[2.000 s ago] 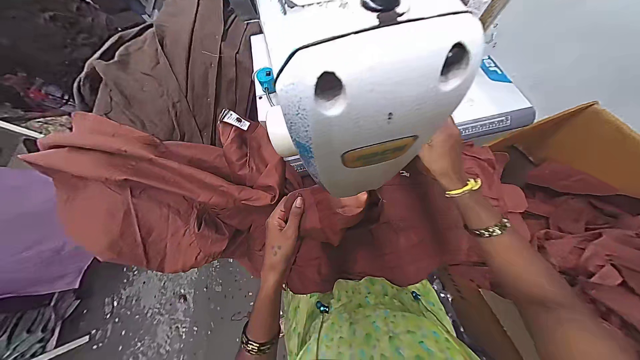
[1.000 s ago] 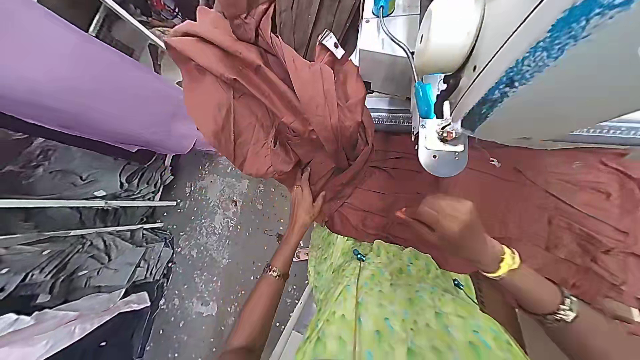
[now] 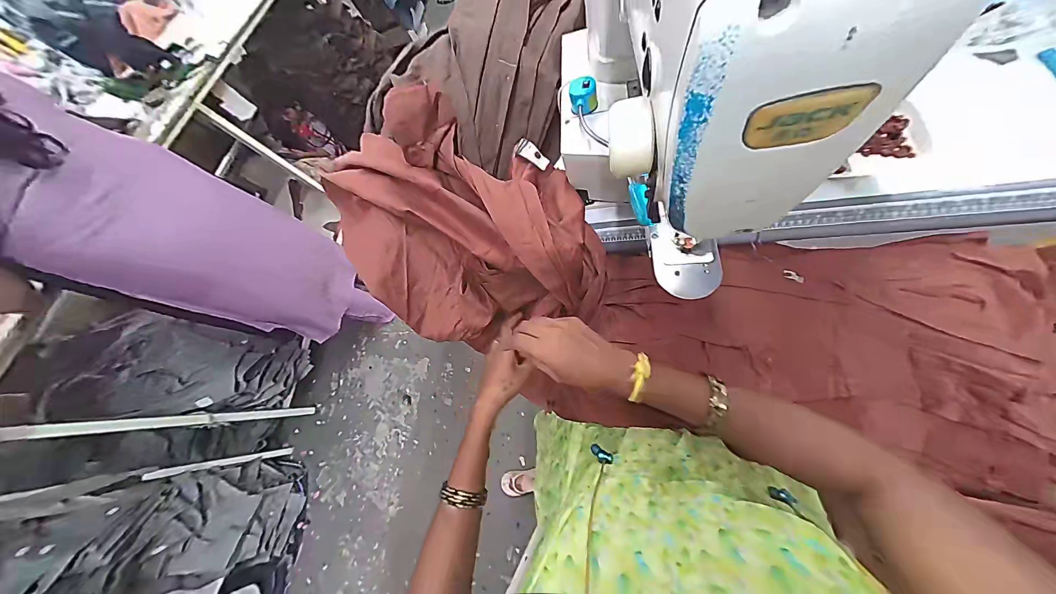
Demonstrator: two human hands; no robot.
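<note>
Rust-red fabric [image 3: 825,330] spreads under and in front of a white Jack sewing machine [image 3: 742,165]; its bunched part hangs over the left side of the table. My left hand [image 3: 502,371] pinches the edge of the bunched cloth. Right beside it, my right hand [image 3: 573,351] has its fingers closed on the same edge, the fingertips of both hands touching or nearly so. The fingertips are partly hidden in the folds. A white label [image 3: 532,154] lies on the cloth near the machine. The needle area [image 3: 686,243] is to the upper right of my hands.
Brown pleated fabric [image 3: 503,74] lies behind the red cloth. Purple fabric [image 3: 181,231] hangs at the left, above stacks of dark grey cloth [image 3: 165,363] with pale bars [image 3: 157,423]. The grey floor [image 3: 371,454] has scraps on it. Small dark red pieces [image 3: 891,139] sit behind the machine.
My right hand has moved left, from below the needle area to beside my left hand at the cloth's edge. Two seconds ago it was at the right of the machine head. The view has shifted.
</note>
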